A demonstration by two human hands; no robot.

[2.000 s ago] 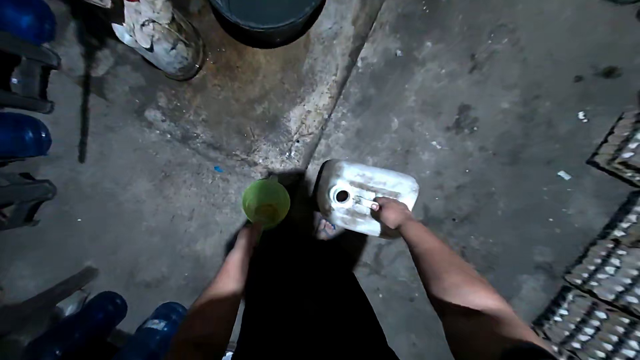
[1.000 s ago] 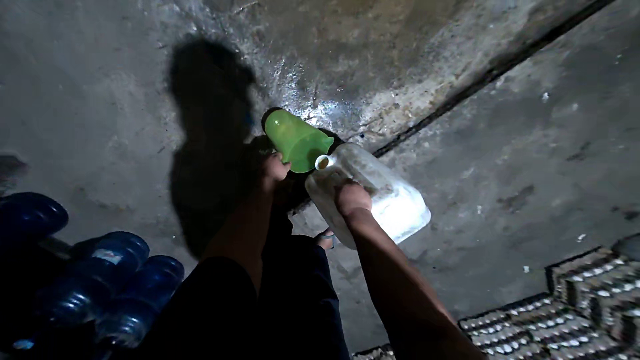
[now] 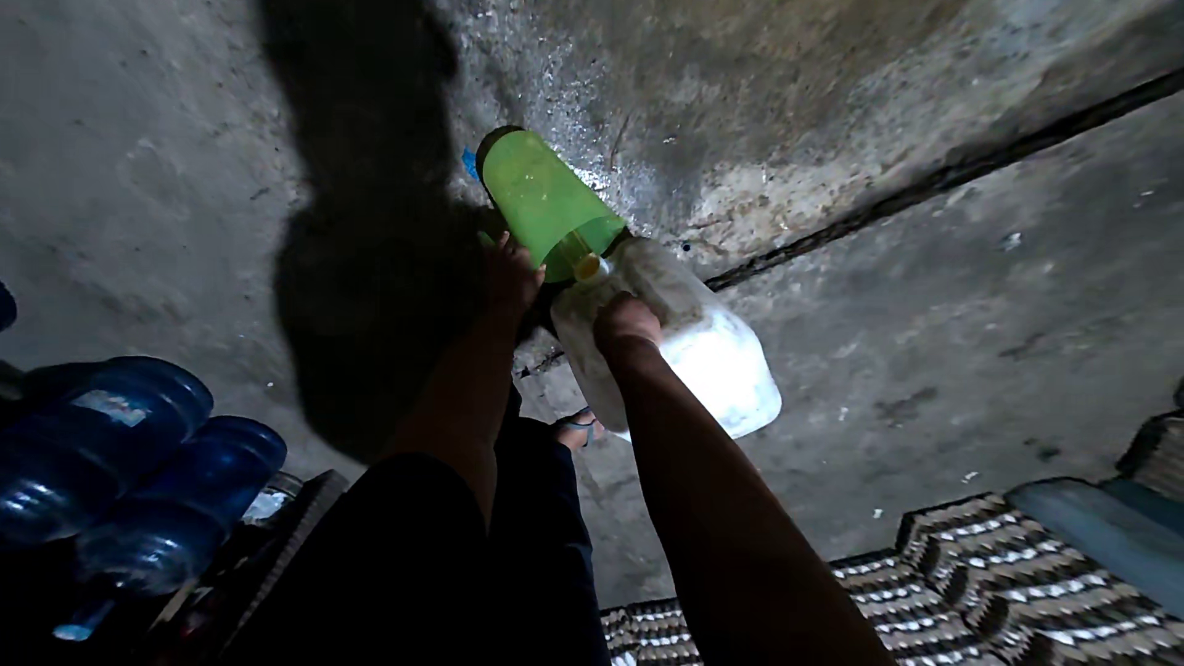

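My right hand [image 3: 628,326] grips the handle of a whitish plastic jerrycan [image 3: 726,370], which is tilted with its mouth toward a green plastic pitcher [image 3: 541,190]. A yellowish stream of liquid [image 3: 581,254] runs from the jerrycan's mouth into the pitcher's opening. My left hand [image 3: 514,273] holds the pitcher near its rim, at the handle side. The pitcher leans, its rim against or very close to the jerrycan's neck. The fingers of my right hand are mostly hidden beneath it.
Large blue water bottles [image 3: 139,444] lie at the lower left beside a dark rack [image 3: 291,546]. Stacked egg trays [image 3: 980,564] stand at the lower right. A dark groove [image 3: 953,176] crosses the concrete floor. My sandalled foot [image 3: 580,429] is just below the jerrycan.
Two seconds ago the pitcher and jerrycan were apart; they have come together, and the jerrycan has been tipped. Liquid now shows at its mouth. The view has turned and moved closer.
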